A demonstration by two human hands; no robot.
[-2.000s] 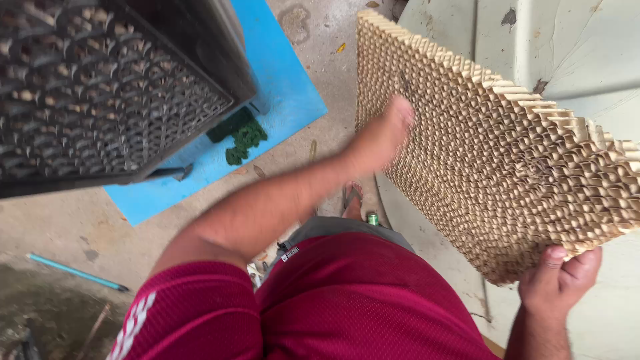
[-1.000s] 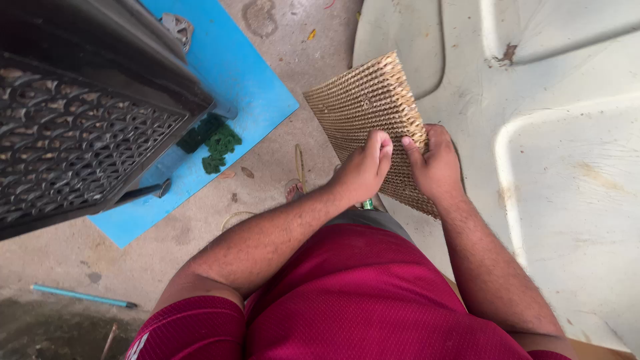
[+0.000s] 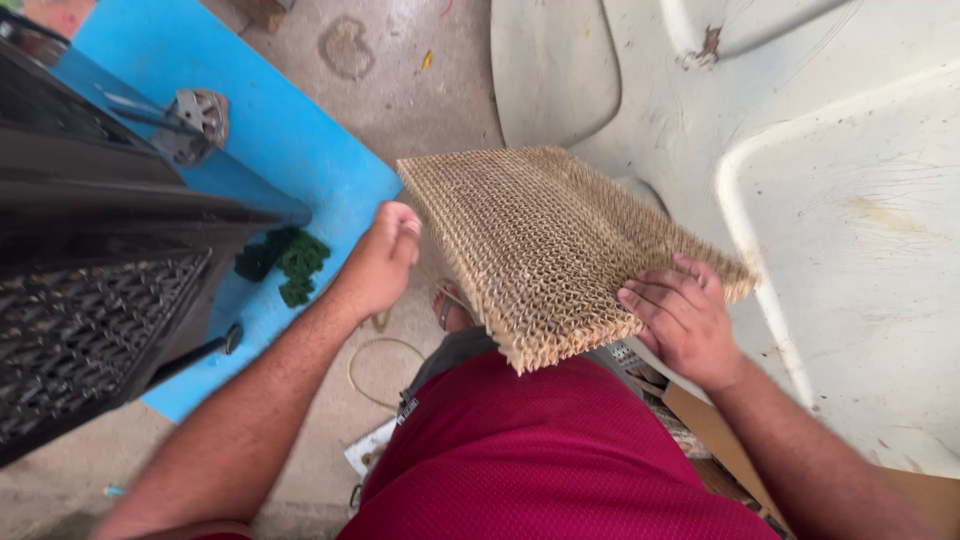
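Observation:
A tan corrugated cooling pad, honeycomb-like on its face, is held up before my body, one corner pointing towards my shirt. My right hand grips its near right edge, fingers spread over the face and the thumb below. Left of the pad, my left hand is raised with its fingers curled in; whether it pinches something small I cannot tell. A slight gap separates it from the pad's left edge.
A black plastic housing with a grille stands over a blue board at left. On the board lie a dark green clump and a metal part. A big off-white moulded panel fills the right. Thin tubing loops by my foot.
My left hand has come off the pad and moved left. The pad has turned, so its face now shows more fully, and my right hand stays on its edge.

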